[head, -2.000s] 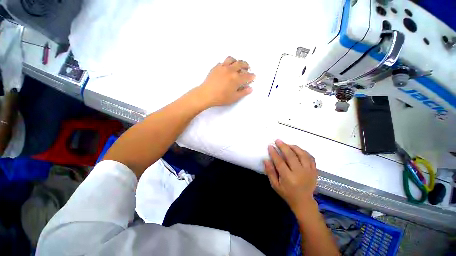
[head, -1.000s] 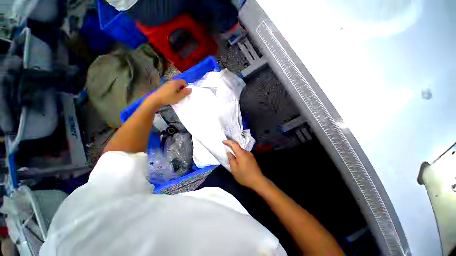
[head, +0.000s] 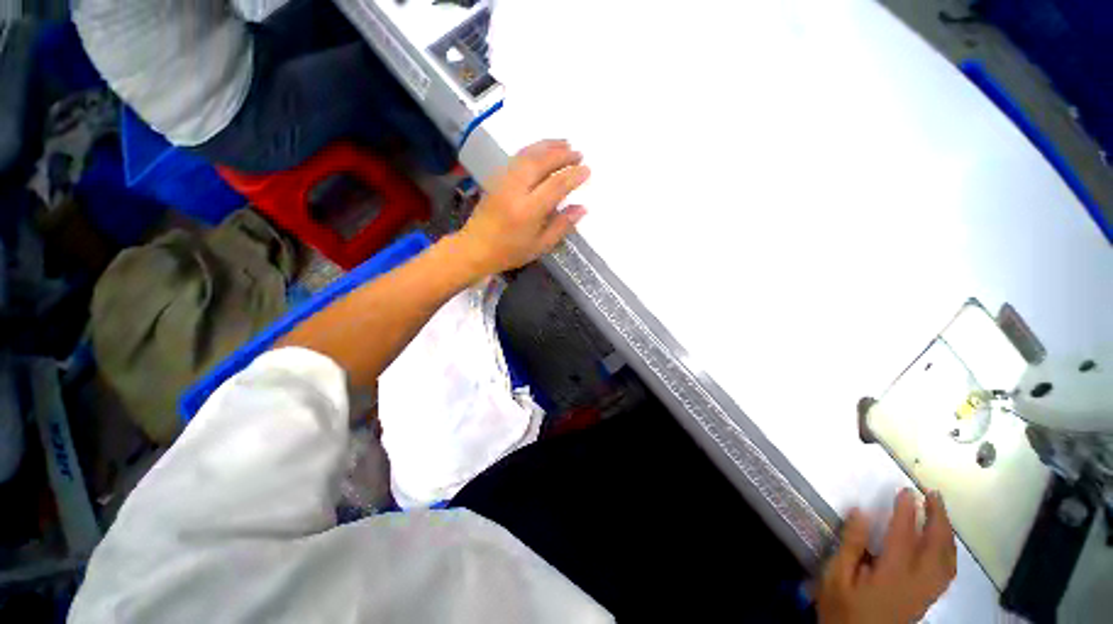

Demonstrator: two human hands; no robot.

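My left hand (head: 525, 210) rests palm down at the table's front edge, fingers a little apart, with nothing visible in it. My right hand (head: 893, 563) lies on the table near the machine bed, fingers apart, cut off by the bottom of the picture. The bright white surface (head: 732, 183) hides whether a white fabric panel lies under either hand. White cloth pieces (head: 446, 396) lie in the blue crate below the table, beside my lap. The needle plate and bed (head: 952, 421) show at the right, by the sewing machine's partly visible head.
A scale strip (head: 684, 384) runs along the table's front edge. A black phone-like rectangle (head: 1047, 542) lies beside the machine. Below left are the blue crate (head: 305, 323), a red stool (head: 348, 205) and olive cloth (head: 183, 317). Another person's clothed leg (head: 324, 92) shows at upper left.
Both hands have left the white cloth in the crate and moved up to the table, my left to its edge and my right towards the machine. The view has swung back over the table.
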